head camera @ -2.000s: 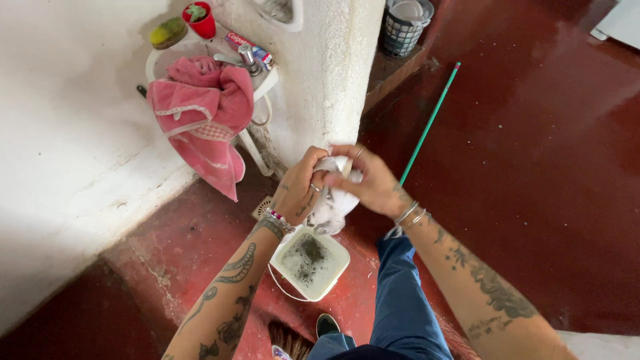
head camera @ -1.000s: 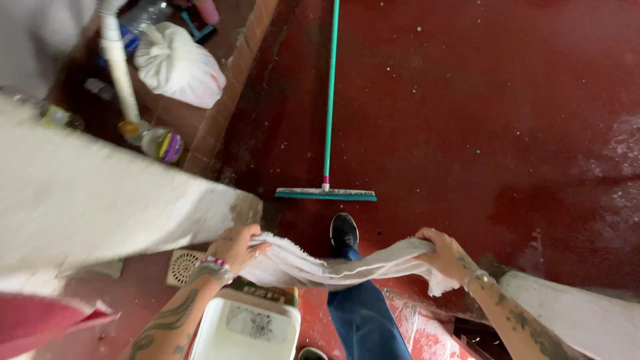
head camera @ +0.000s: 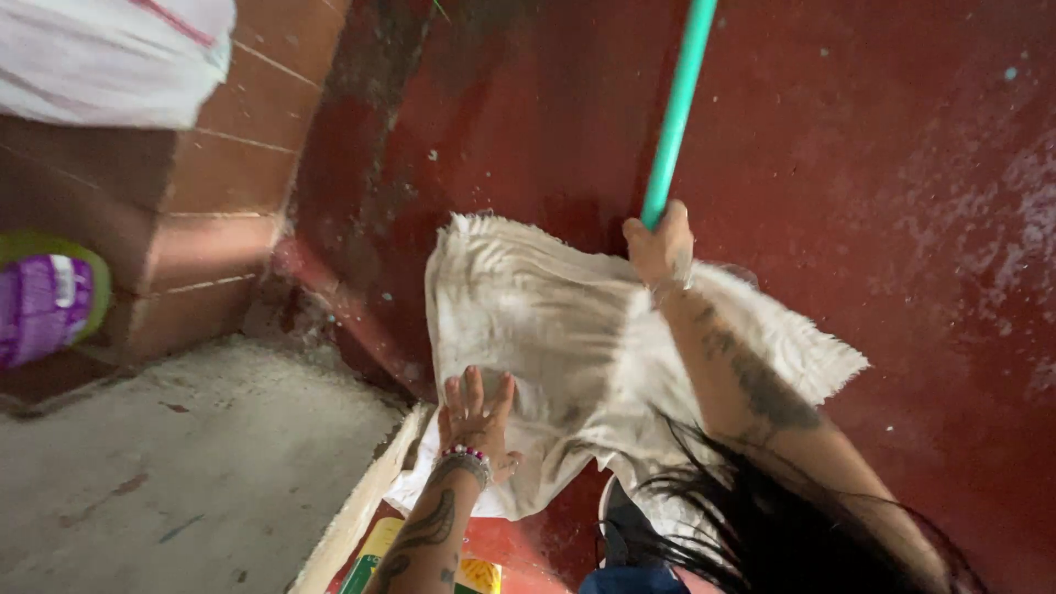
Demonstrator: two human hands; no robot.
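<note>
A damp-looking white cloth lies spread and wrinkled on the red floor. My left hand, fingers apart, is over its lower left part, palm down. My right hand is closed around the lower visible part of a green pole, above the cloth's upper edge. Whatever is at the pole's lower end is hidden by the hand and cloth. Dark hair hangs across the lower right of the view, over part of my right arm and the cloth.
A whitish wall with a worn edge stands at the lower left. Beyond it is a brown tiled step with a white bag and a purple-labelled container. My shoe is below the cloth, and a printed package lies nearby.
The cloth, stretched between both hands a second ago, now lies on the floor. My right hand has let it go and taken the green pole. The view is much closer to the floor.
</note>
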